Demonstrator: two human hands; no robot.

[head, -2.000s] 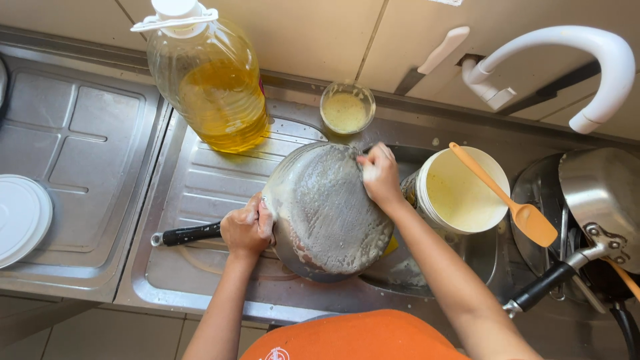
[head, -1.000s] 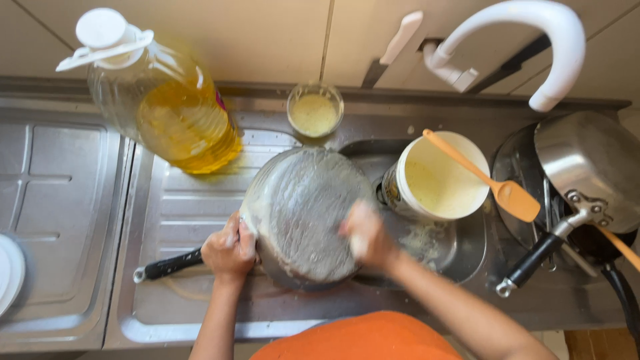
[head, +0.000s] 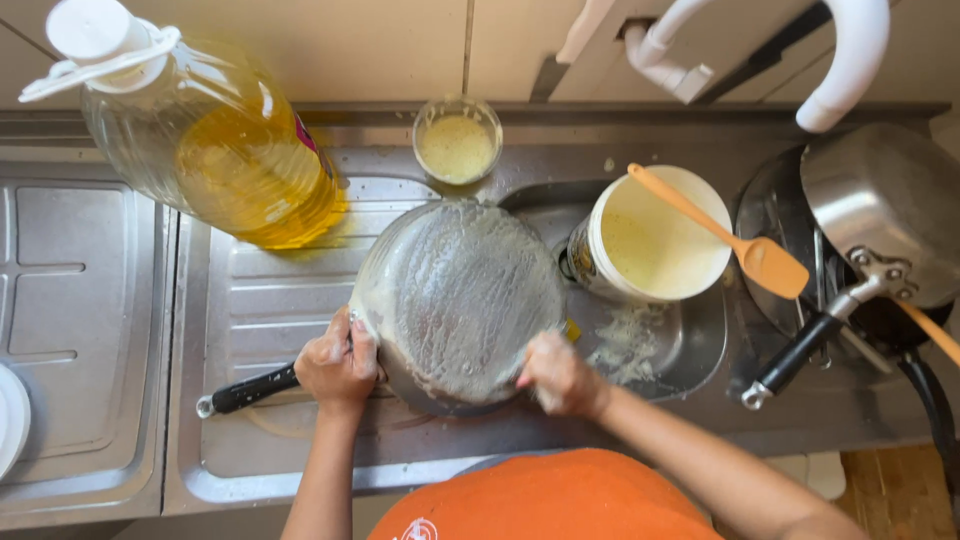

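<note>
A metal saucepan [head: 469,300], its paste-smeared round bottom facing me, is tilted over the drainboard and the edge of the sink. Its black handle [head: 253,388] points left. My left hand [head: 339,358] grips the pan's left side near the handle joint, fingers wet with whitish paste. On the lower right of the pan's bottom rests my right hand [head: 562,375], closed and paste-covered; whether something is inside it is hidden. Right of the pan, a white plastic bucket [head: 660,234] with yellowish residue stands in the sink, an orange spatula [head: 772,268] across its rim.
Behind the pan stand a small tub of pale paste [head: 457,142] and a large bottle of yellow liquid [head: 247,161]. A white faucet [head: 847,67] arches at back right. Steel pots [head: 881,214] crowd the right side. A white lid [head: 11,420] lies far left. Foam smears the sink basin [head: 697,360].
My right hand has moved from the pan's upper right edge down to its lower right. My left hand keeps its grip on the pan's left side.
</note>
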